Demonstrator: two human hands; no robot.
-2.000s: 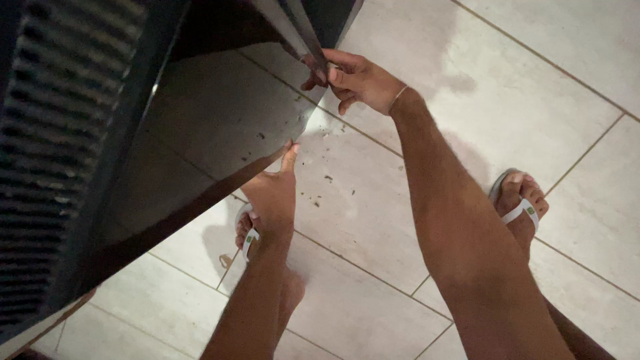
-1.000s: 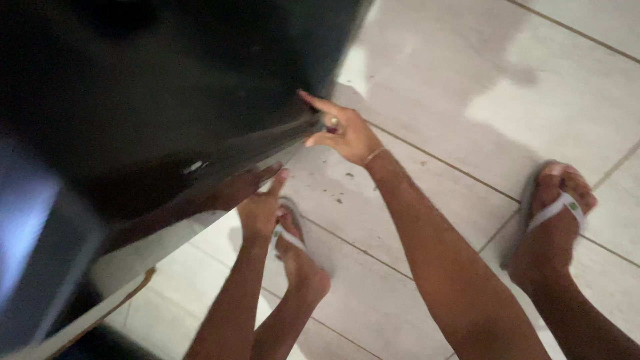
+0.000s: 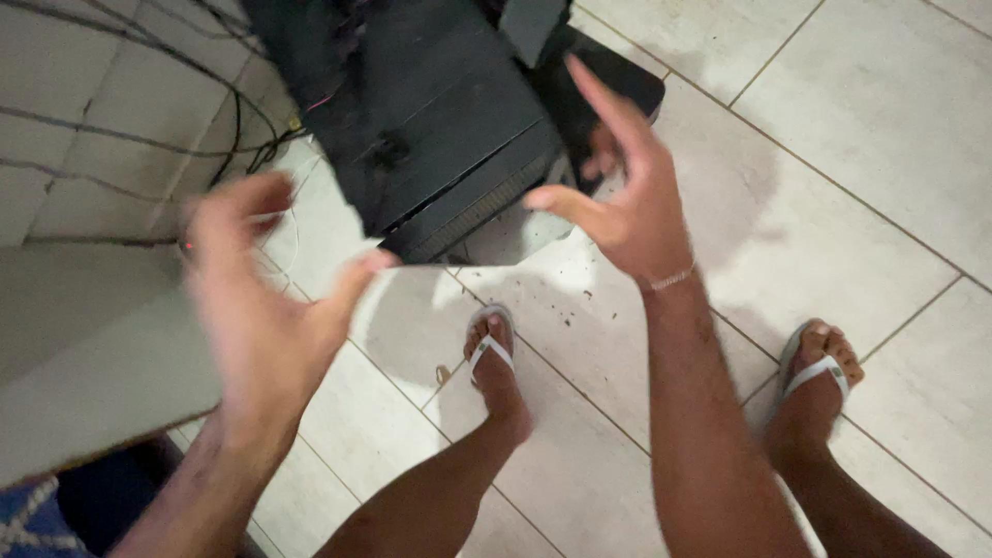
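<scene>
A black box-shaped case (image 3: 457,116), which looks like a computer tower, stands at the upper middle, with a ribbed strip along its near end. To its left is my left hand (image 3: 263,302), blurred, fingers curved and apart, with nothing seen in it. My right hand (image 3: 635,201) is at the case's right side, thumb and forefinger spread wide; its other fingers are partly in shadow beside the case. Whether those fingers touch the case cannot be told. A dark flat base or panel (image 3: 628,85) shows behind the right hand.
Black cables (image 3: 163,143) run along the tiled wall at the upper left. A pale panel or furniture side (image 3: 101,341) stands at the left. My feet in white flip-flops (image 3: 490,349) are on the tiled floor, with small dark debris (image 3: 570,314) near them.
Both hands were at the edge of a large glossy dark panel; now they are spread apart at either side of the black case. The view has shifted, and the cables and wall now show.
</scene>
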